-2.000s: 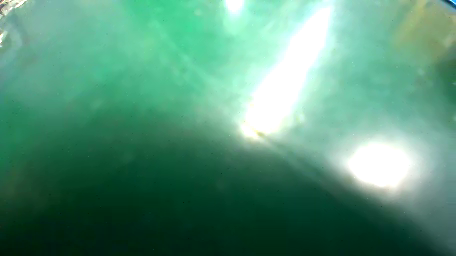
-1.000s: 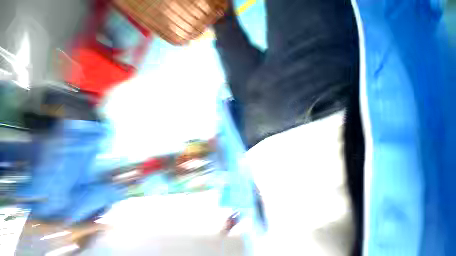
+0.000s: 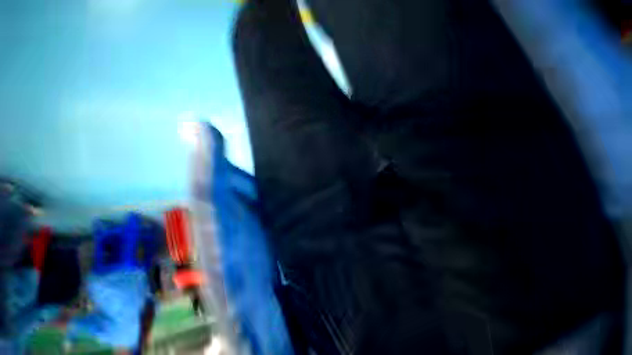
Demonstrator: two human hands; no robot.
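Note:
A person in dark trousers [image 3: 429, 180] and an open blue smock [image 3: 239, 236] fills the middle and right of the head view, close to the camera and blurred. The picture appears upside down or strongly tilted. Neither my left hand nor my right hand can be made out. No held or worked-on thing is visible.
The pale blue floor [image 3: 118, 104] spans the upper left. At the lower left are blurred blue-clad people [image 3: 118, 298], a bright blue object [image 3: 118, 243], red objects [image 3: 178, 236] and a green surface [image 3: 177, 322].
The view has swung from a blurred green surface to dark trousers and a blue smock, which now fill more of the picture. The large hand or woven-looking brown shape at the top is gone.

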